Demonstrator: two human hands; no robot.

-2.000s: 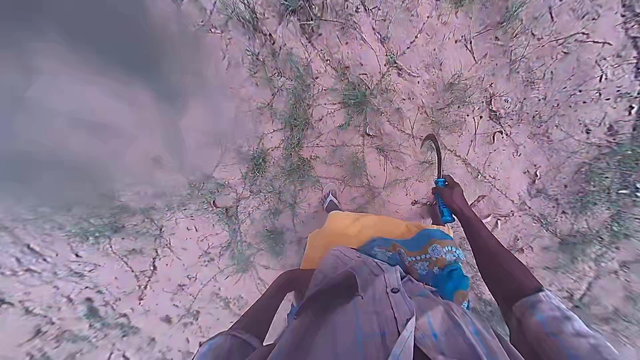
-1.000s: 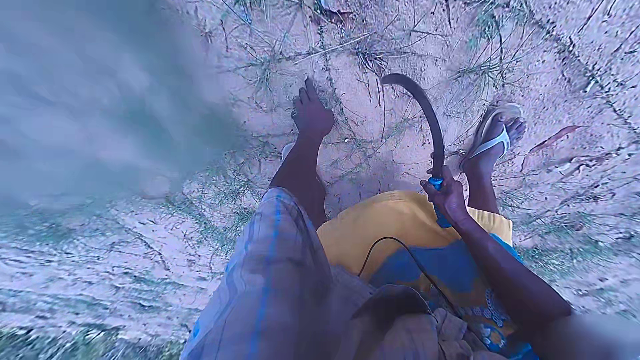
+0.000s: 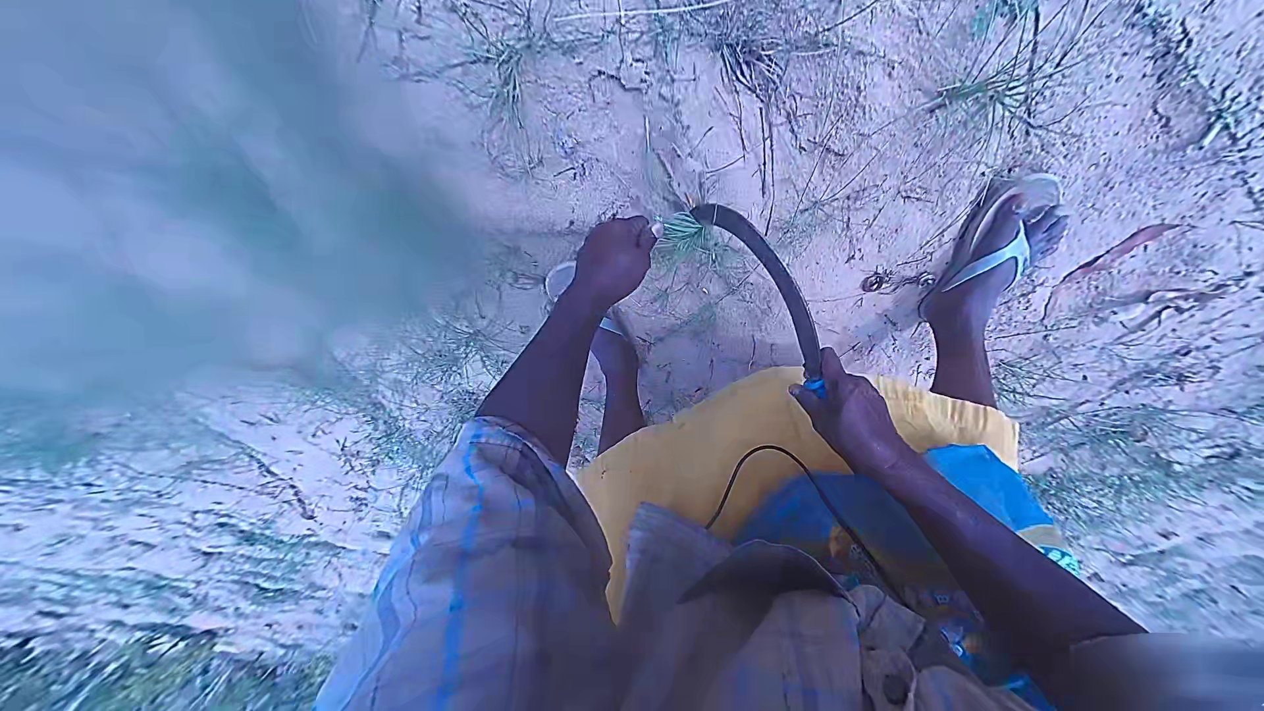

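My right hand (image 3: 851, 410) is closed round the blue handle (image 3: 816, 387) of a sickle. The sickle's dark curved blade (image 3: 775, 272) arcs up and to the left, and its tip lies at the base of a small green grass tuft (image 3: 683, 232). My left hand (image 3: 617, 259) is closed on the left end of that tuft, with the blades of grass fanning from the fingers toward the sickle tip.
My sandalled feet (image 3: 992, 247) stand apart on sandy ground. More grass clumps (image 3: 997, 89) and dry stalks grow farther ahead. A reddish dry leaf (image 3: 1121, 247) lies right of the right foot. A thin black cord (image 3: 765, 449) hangs over the yellow and blue cloth. A blur covers the upper left.
My left hand, with its fingers spread over the ground a second ago, has closed on the grass tuft. The sickle tip has come to the tuft's base. The view is closer to the ground than two seconds ago.
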